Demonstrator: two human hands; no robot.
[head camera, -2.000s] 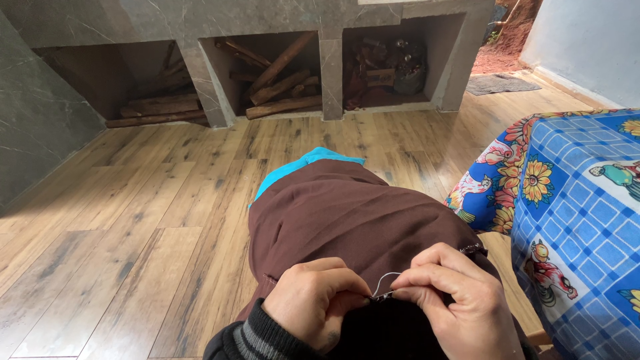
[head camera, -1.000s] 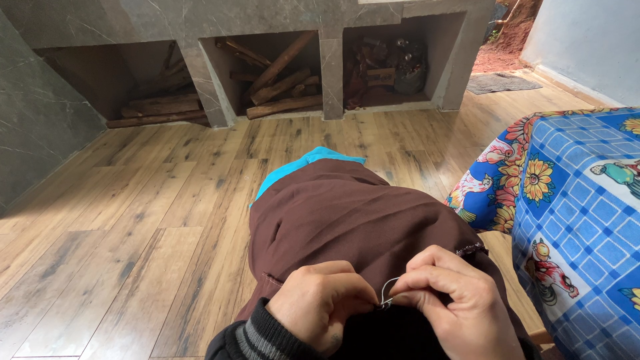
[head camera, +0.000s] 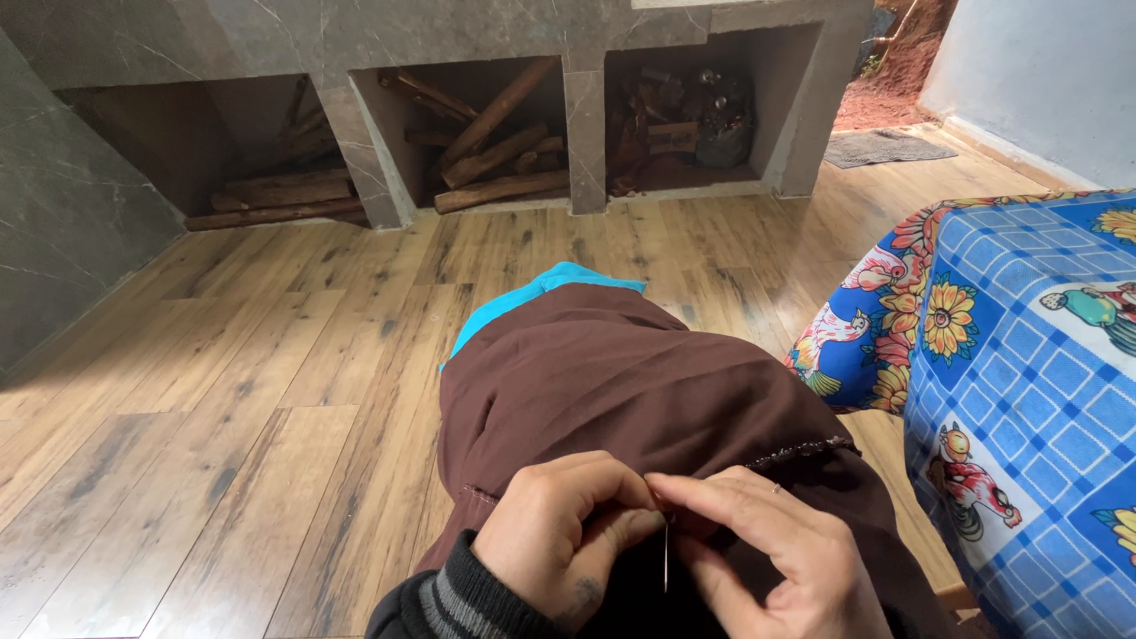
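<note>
Brown cloth (head camera: 603, 382) with a stitched, beaded-looking edge lies spread over my lap, and bright blue cloth (head camera: 550, 282) shows at its far end. My left hand (head camera: 568, 532) pinches at the near dark part of the cloth, fingertips together. My right hand (head camera: 781, 541) meets it, its index fingertip close to the left fingertips and its thumb lower and apart. A thin, needle-like shiny line (head camera: 666, 559) hangs down between the hands; whether it is needle or thread, and which fingers hold it, I cannot tell.
A table with a blue patterned tablecloth (head camera: 1021, 355) stands close on the right. Ahead, firewood (head camera: 506, 160) fills recesses under a stone-tiled counter (head camera: 586, 133). A grey mat (head camera: 887, 148) lies by the doorway at the far right. Wood-look flooring (head camera: 222, 426) extends on the left.
The small loop of pale thread between my fingertips no longer shows; a thin straight shiny line now points down there. My right thumb has moved down, away from the left fingertips.
</note>
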